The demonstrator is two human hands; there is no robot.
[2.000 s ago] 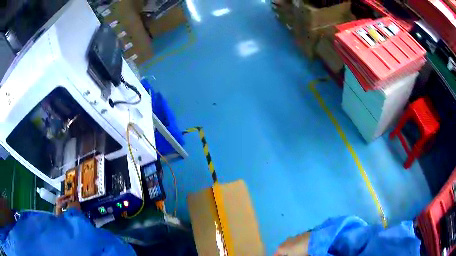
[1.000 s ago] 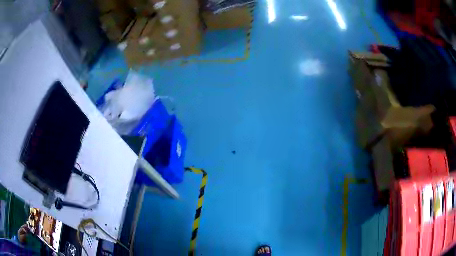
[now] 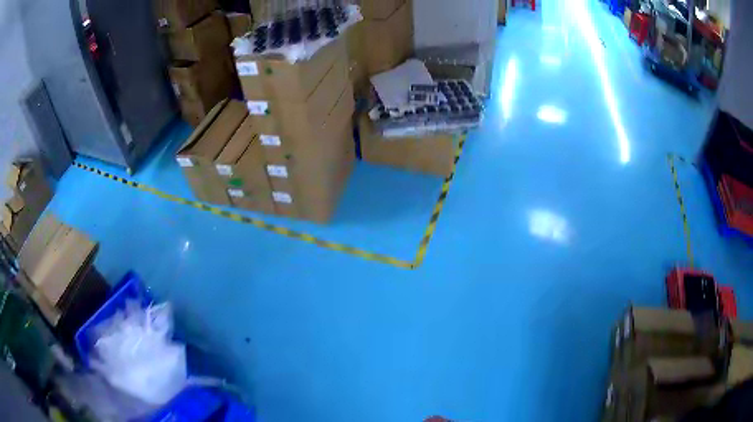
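Note:
Neither hand can be made out. A small blurred skin-toned patch at the bottom edge is too cut off to identify. Ahead, clear trays of black round parts [image 3: 459,100] lie on a low brown carton [image 3: 413,152]. A pale sheet or pad [image 3: 400,85] and a small grey calculator [image 3: 423,94] lie on them. To their left, another tray of black parts [image 3: 301,31] with a white ragged cover edge tops a tall stack of labelled brown cartons [image 3: 307,132].
Blue bins [image 3: 202,405] with a white bag [image 3: 142,353] stand at the lower left. Open cartons [image 3: 58,260] are at the left, by a grey cabinet [image 3: 116,82]. Yellow-and-black tape [image 3: 330,245] borders the stacks. Cartons [image 3: 660,363] and red trays [image 3: 692,288] are at the lower right.
The view has moved forward and tilted up. The white machine, its screen and the blue sleeves have left the picture. The carton stacks and trays now show larger and nearer.

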